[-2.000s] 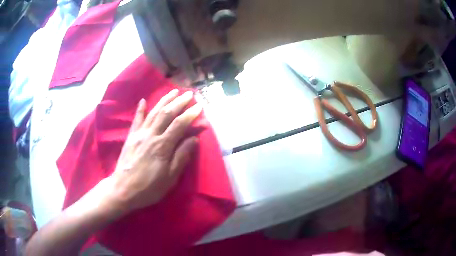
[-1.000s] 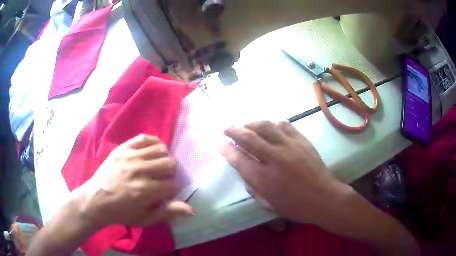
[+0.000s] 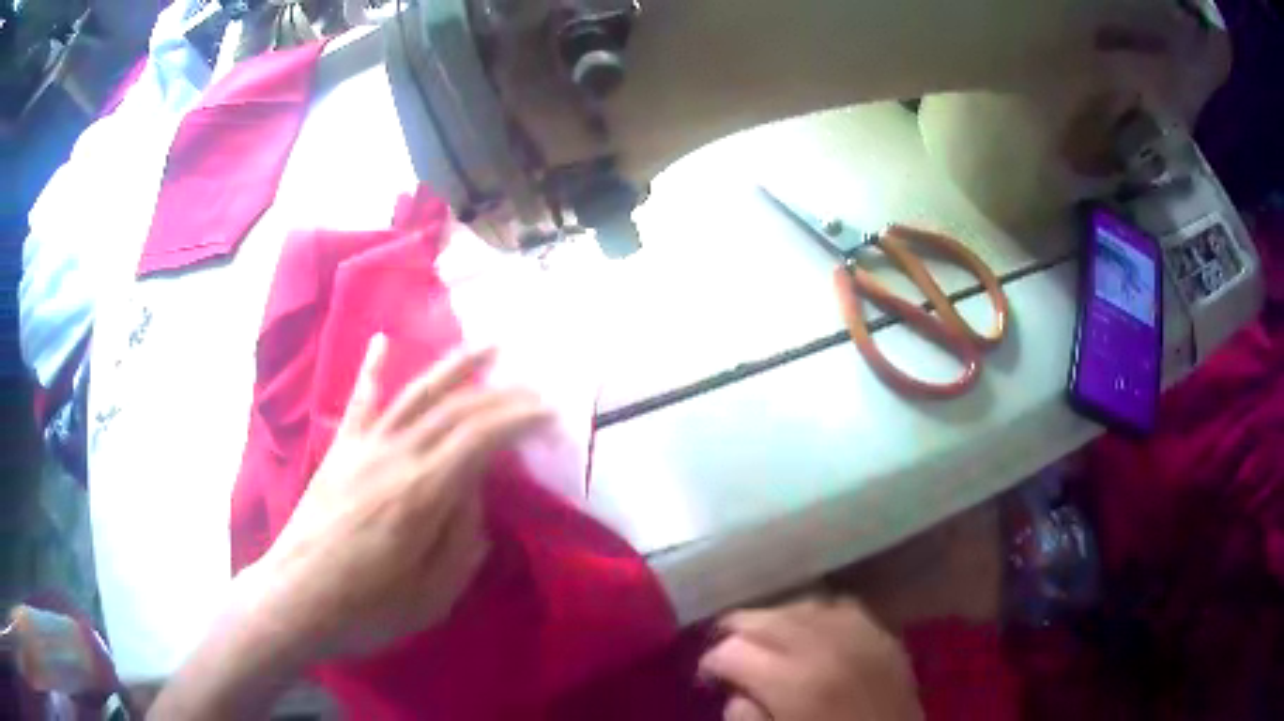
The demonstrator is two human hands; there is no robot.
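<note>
The red garment panel (image 3: 331, 324) lies in folds left of the needle area and runs over the table's front edge. Pale pocket cloth (image 3: 556, 430) shows beside it, washed out by the lamp. My left hand (image 3: 416, 465) lies on the red cloth with fingers spread, slightly blurred. My right hand (image 3: 810, 662) is at the bottom edge of the picture, below the table edge, fingers curled beside the red cloth; whether it grips the cloth cannot be told. The sewing machine head (image 3: 528, 113) stands above; the needle is lost in glare.
Orange-handled scissors (image 3: 922, 310) lie right of the needle area. A lit smartphone (image 3: 1119, 321) lies at the right. A folded red piece (image 3: 233, 162) lies upper left, with a white and pale blue cloth pile (image 3: 64, 268) beyond. A bottle (image 3: 59, 651) is at lower left.
The red panel, turned back a second ago, now spreads down over the front edge. My left hand has opened on it. My right hand has moved from the tabletop down to the bottom edge.
</note>
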